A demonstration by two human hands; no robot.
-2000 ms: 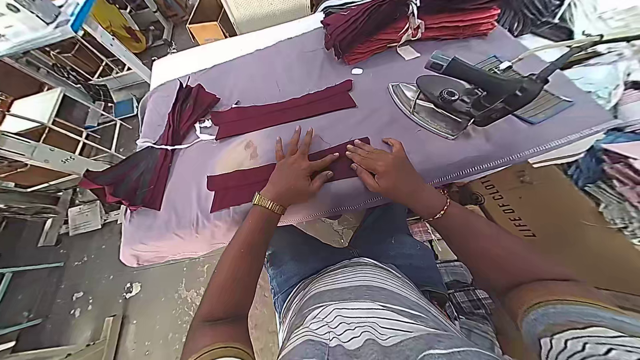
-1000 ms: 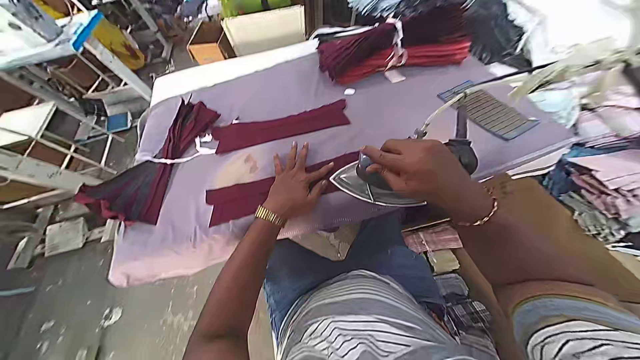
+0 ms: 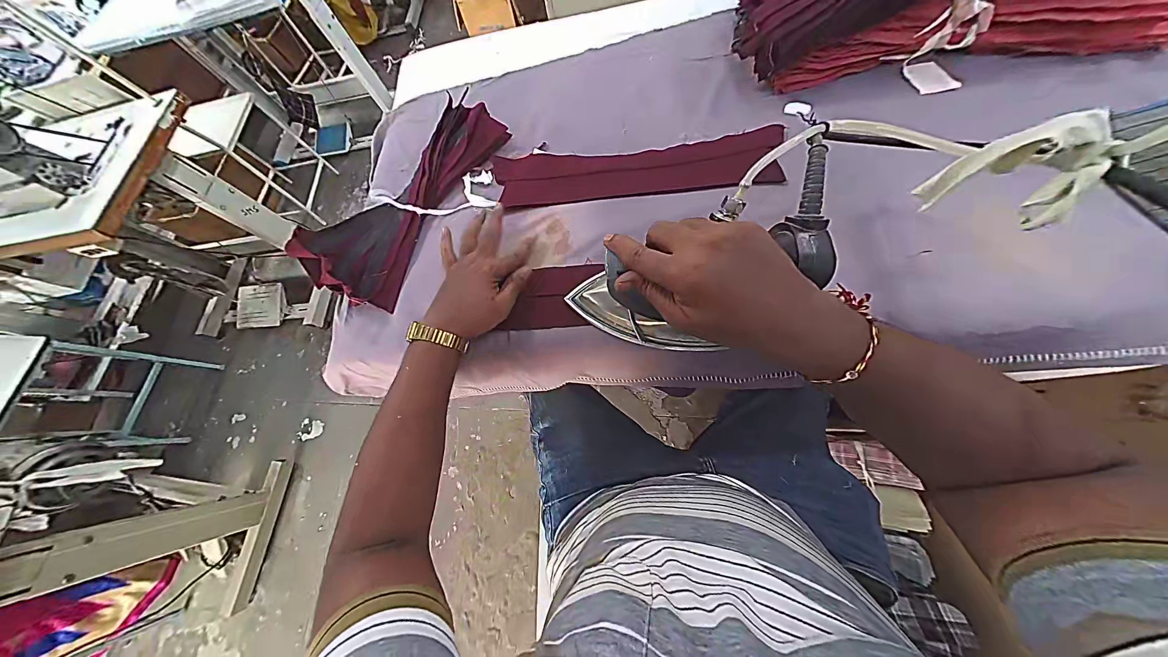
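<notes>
My right hand (image 3: 721, 283) grips the handle of a steam iron (image 3: 630, 319), whose pointed soleplate faces left on a maroon fabric strip (image 3: 550, 297). On the strip's left end lies my left hand (image 3: 484, 274), palm down, fingers apart, holding nothing. The strip's right part is hidden under the iron and hand. A second maroon strip (image 3: 643, 172) is spread flat farther back on the cloth-covered table (image 3: 967, 274). Left of both strips, a bundle of maroon fabric pieces (image 3: 401, 219) is tied with a white band (image 3: 429, 210).
Tied stacks of maroon and red fabric (image 3: 1031, 41) sit at the back right. The iron's hose and cord (image 3: 903, 137) run rightward, with pale cloth strips knotted around them. Metal racks (image 3: 246, 164) stand left of the table. Folded plaid cloth (image 3: 876, 461) lies below the near edge.
My right hand, two seconds ago on the strip, now holds the iron, which has left its rest pad at the right. Since one second ago, my left hand has moved toward the strip's left end.
</notes>
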